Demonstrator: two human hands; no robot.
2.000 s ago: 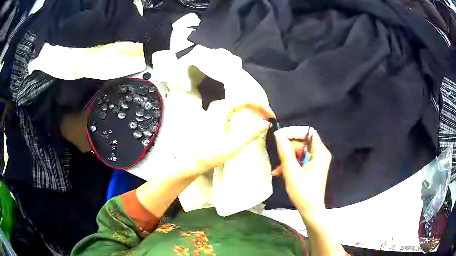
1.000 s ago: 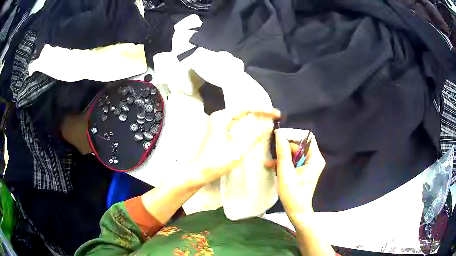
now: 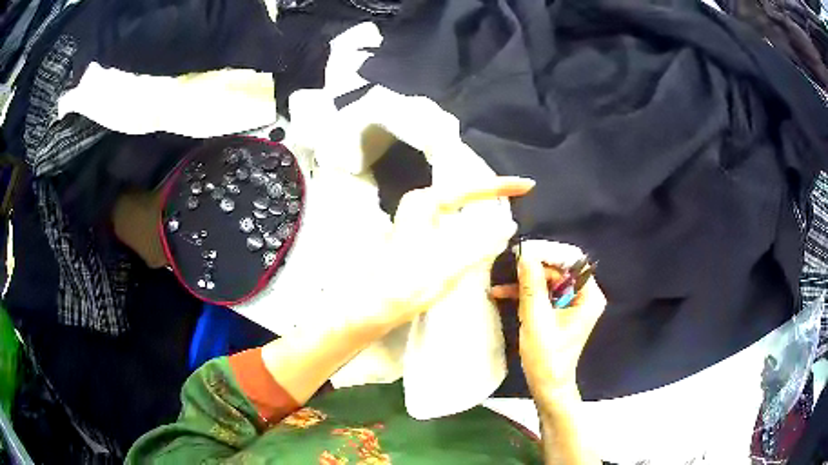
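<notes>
The cream-white cuff [image 3: 456, 363] hangs in folds below my left hand. My left hand [image 3: 436, 241] grips the cuff near its right edge, with the index finger stretched out to the right. My right hand [image 3: 549, 318] is just right of the cuff edge, thumb and fingertips close together beside a small dark spot at that edge. Small thread snips [image 3: 570, 283] with blue and pink-red handles lie in my right palm, metal tips pointing up right. I cannot make out a needle or thread.
A round black button tray [image 3: 222, 263] with a red rim and scattered buttons lies at left. A white strip [image 3: 172, 102] lies above it. Dark cloth [image 3: 635, 200] fills the centre right. A white sheet [image 3: 681, 427] lies below it, and a clear plastic bag [image 3: 790, 372] is at the right edge.
My left index finger has stretched out further to the right. My right hand has shifted slightly right and down with the snips still in the palm. The cuff has shifted slightly downward.
</notes>
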